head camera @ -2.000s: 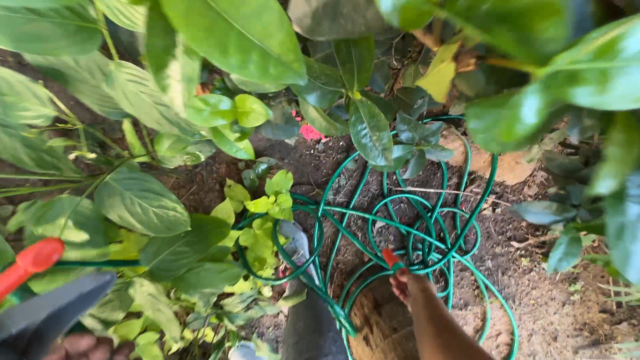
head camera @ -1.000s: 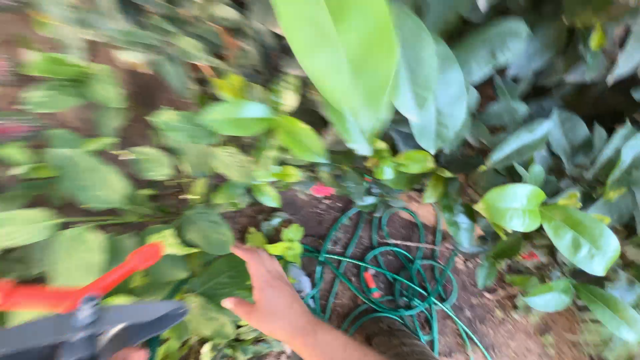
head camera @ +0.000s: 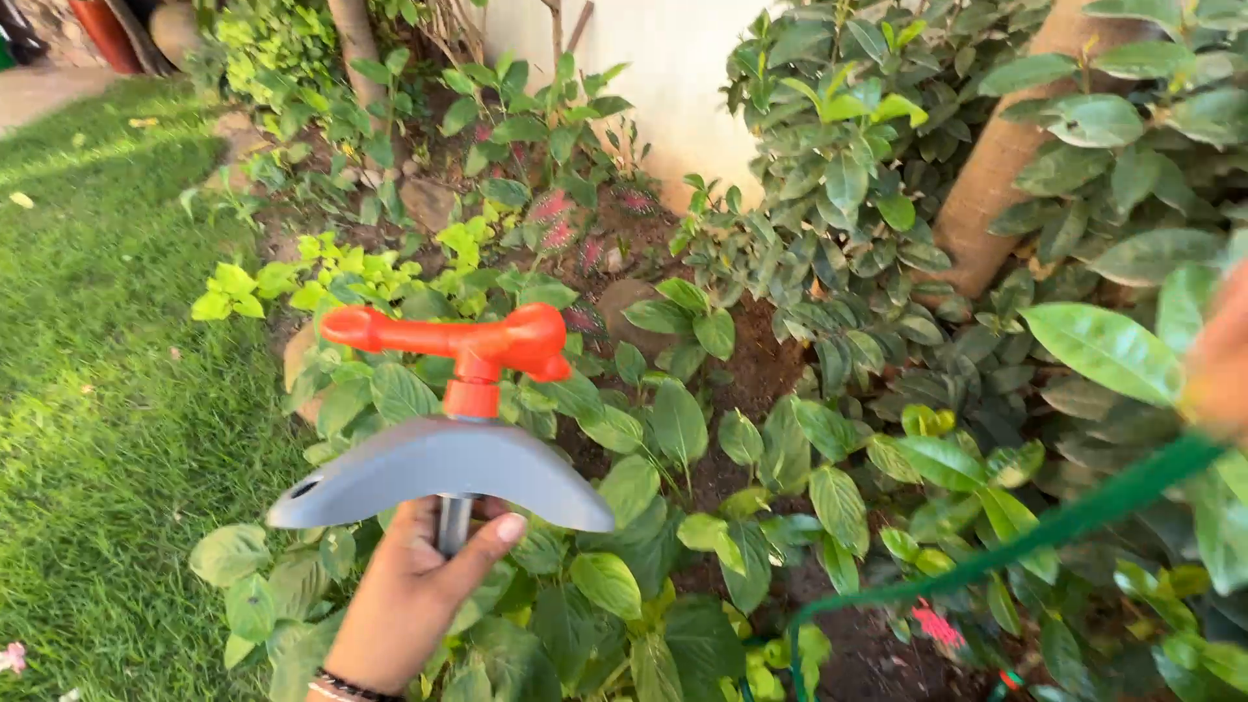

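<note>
My left hand point(head camera: 419, 585) is closed round the metal stem of a garden sprinkler, held upright at the lower left. The sprinkler has an orange plastic rotating head point(head camera: 448, 336) above a curved grey plastic piece point(head camera: 444, 473). At the right edge my right hand point(head camera: 1219, 366), blurred and partly out of view, grips a green garden hose point(head camera: 1014, 546). From that hand the hose runs down and left, then drops among the leaves. A small orange hose fitting point(head camera: 1010, 680) shows at the bottom right.
Leafy plants point(head camera: 682, 429) fill the bed in front of me. Lawn point(head camera: 107, 390) lies to the left. A tree trunk point(head camera: 1014, 156) and shrubs stand at the right, a pale wall point(head camera: 682, 88) behind. Rocks point(head camera: 634, 317) sit in the soil.
The view has swung up to show lawn and wall. My right hand, earlier over the coiled hose, is now at the right edge with hose in it. The sprinkler has come fully into view.
</note>
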